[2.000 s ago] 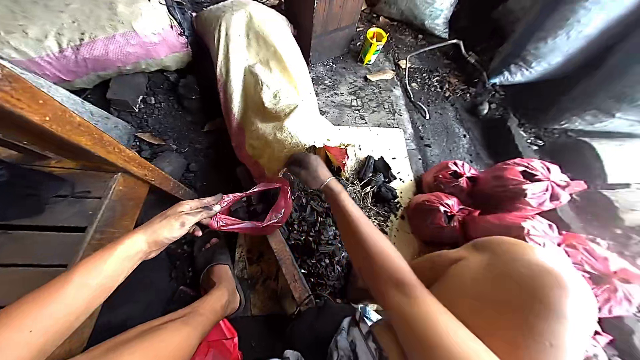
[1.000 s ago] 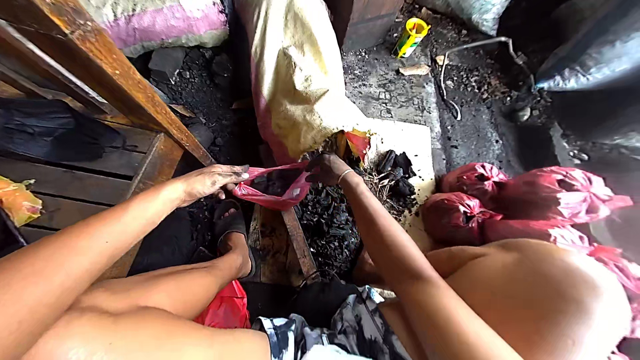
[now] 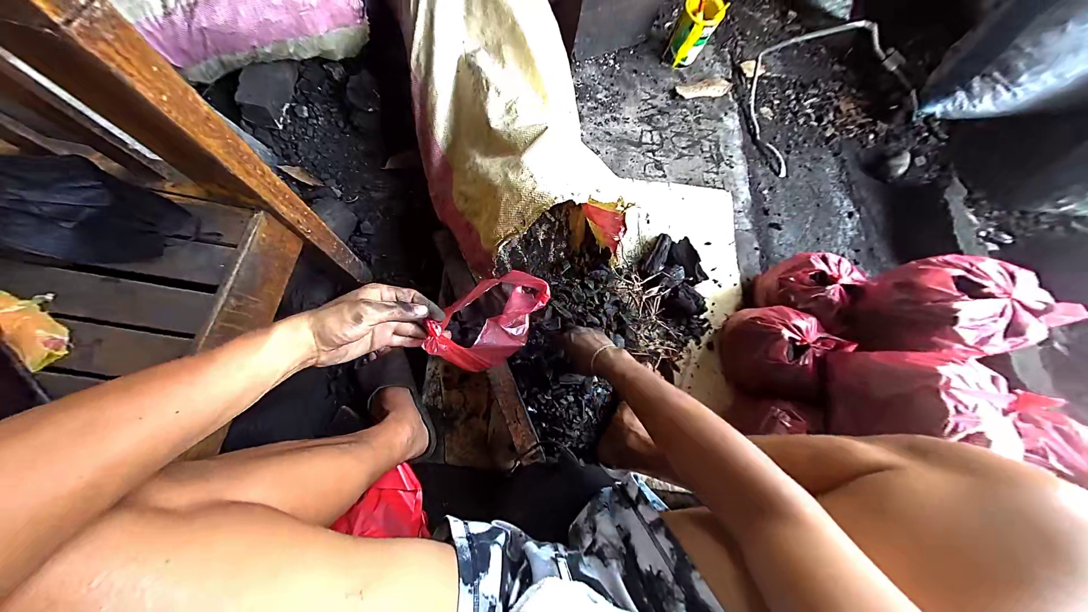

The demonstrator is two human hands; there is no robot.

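Observation:
My left hand (image 3: pixel 371 321), smudged black, pinches the rim of a red plastic bag (image 3: pixel 489 340), whose mouth gapes toward the right. My right hand (image 3: pixel 586 350) reaches into the heap of charcoal (image 3: pixel 565 399) just right of the bag; its fingertips are hidden among the dark pieces, so its grip cannot be made out. Above the heap lies a large yellow woven sack (image 3: pixel 510 127), its torn mouth facing the charcoal. Dry twigs and bigger charcoal lumps (image 3: pixel 671 272) rest on a pale board (image 3: pixel 714 212) beside the heap.
Several tied red plastic bags (image 3: pixel 918 391) stand at the right. A slatted wooden bench (image 3: pixel 110 297) is at the left. Farther back are a yellow container (image 3: pixel 695 34), a bent metal rod (image 3: pixel 752 93) and a pink-striped sack (image 3: pixel 255 30). More red plastic (image 3: pixel 387 506) lies between my legs.
A second ago my right hand was at the bag's mouth; now it has moved away from the bag, down into the charcoal. My left hand has kept hold of the rim.

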